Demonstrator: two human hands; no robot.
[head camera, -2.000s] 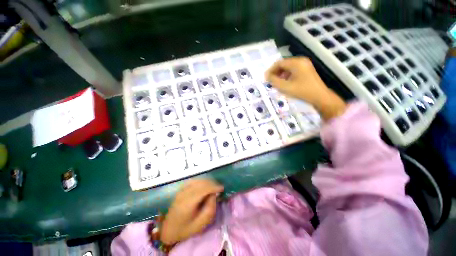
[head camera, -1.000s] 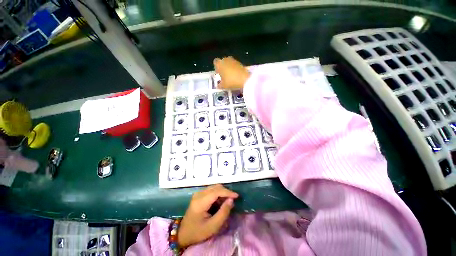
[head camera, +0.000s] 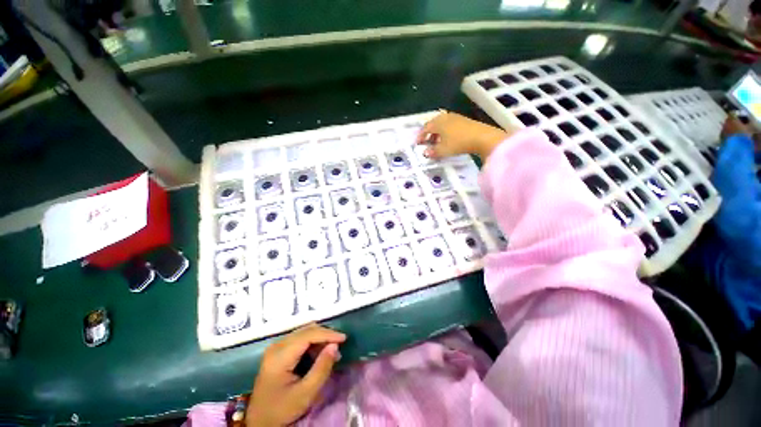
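Note:
A white compartment tray (head camera: 207, 250) lies on the green bench, holding rows of face-down watches (head camera: 363, 272) with dark central dots. Its back row cells at left and two front-row cells look pale, without a clear watch. My right hand (head camera: 455, 138) reaches over the tray's back right part, fingertips pinched low at a cell. Whether a watch is between them cannot be told. My left hand (head camera: 296, 375), with a bead bracelet, rests at the bench's front edge, fingers curled. A dark gap shows between thumb and fingers; its content is unclear.
A second white tray (head camera: 576, 154) of black watches stands raised at right, with another pale tray (head camera: 686, 117) beyond. A red box (head camera: 158, 218) with a paper slip (head camera: 96, 221), two dark watches (head camera: 156, 268) and a silver-edged watch (head camera: 97, 327) lie left. A blue-sleeved person (head camera: 738, 192) is far right.
My right hand has moved from the tray's back left cells to its back right. The dark-dotted watch seen earlier in the back row's third cell no longer shows. The view has shifted; my left hand stays near the edge.

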